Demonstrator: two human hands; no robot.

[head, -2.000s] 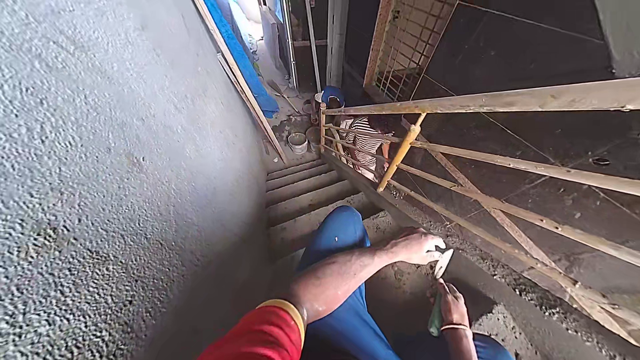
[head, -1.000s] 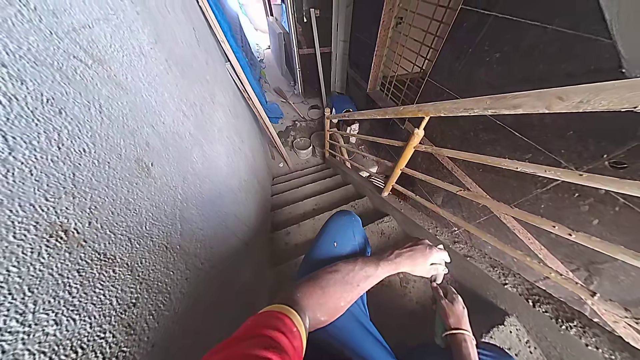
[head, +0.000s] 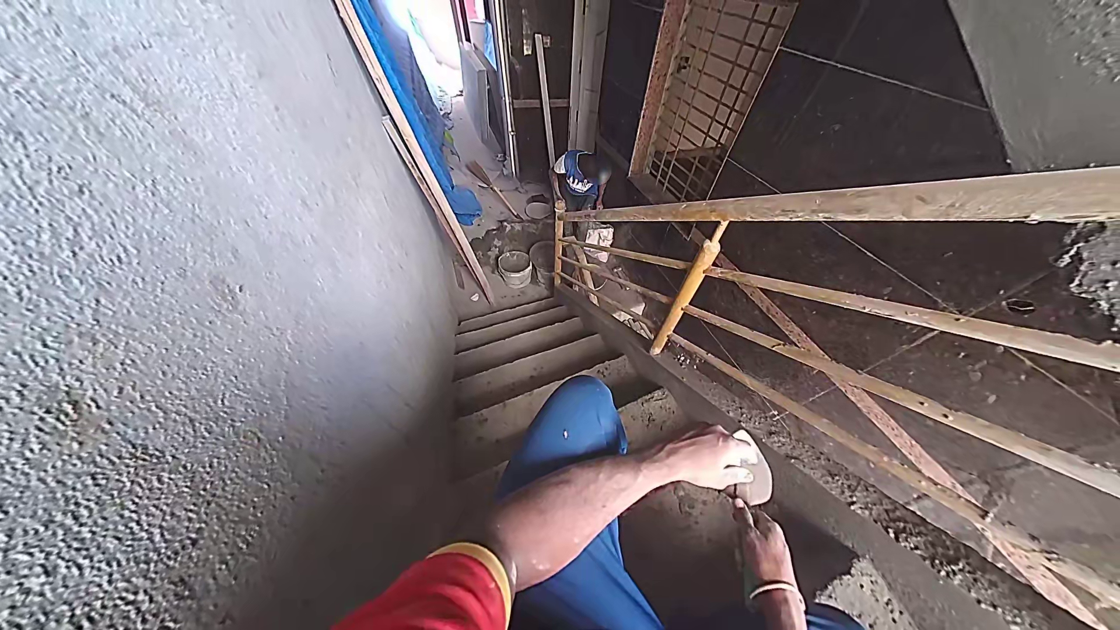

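My left hand (head: 713,457), at the end of a red-sleeved arm, lies with its fingertips on the pale blade of a trowel (head: 758,483). Whether those fingers grip the blade or only rest on it is unclear. Just below, my right hand (head: 766,549), with a band at the wrist, is closed around the trowel's handle, which is mostly hidden by the fingers. The blade is tilted above the grey concrete edge of the stair (head: 809,499), to the right of my blue-trousered knee (head: 569,424).
Concrete steps (head: 525,372) descend between a rough plaster wall (head: 219,289) and a yellowish metal railing (head: 875,308). At the foot are a person (head: 579,179), a bucket (head: 514,269), a broom (head: 494,188) and leaning wooden strips (head: 437,197). A lower floor lies beyond the railing.
My left hand has shifted over the trowel blade, which shows more of its face now than one second ago. The person below, earlier partly hidden behind the railing, shows more fully near its far post.
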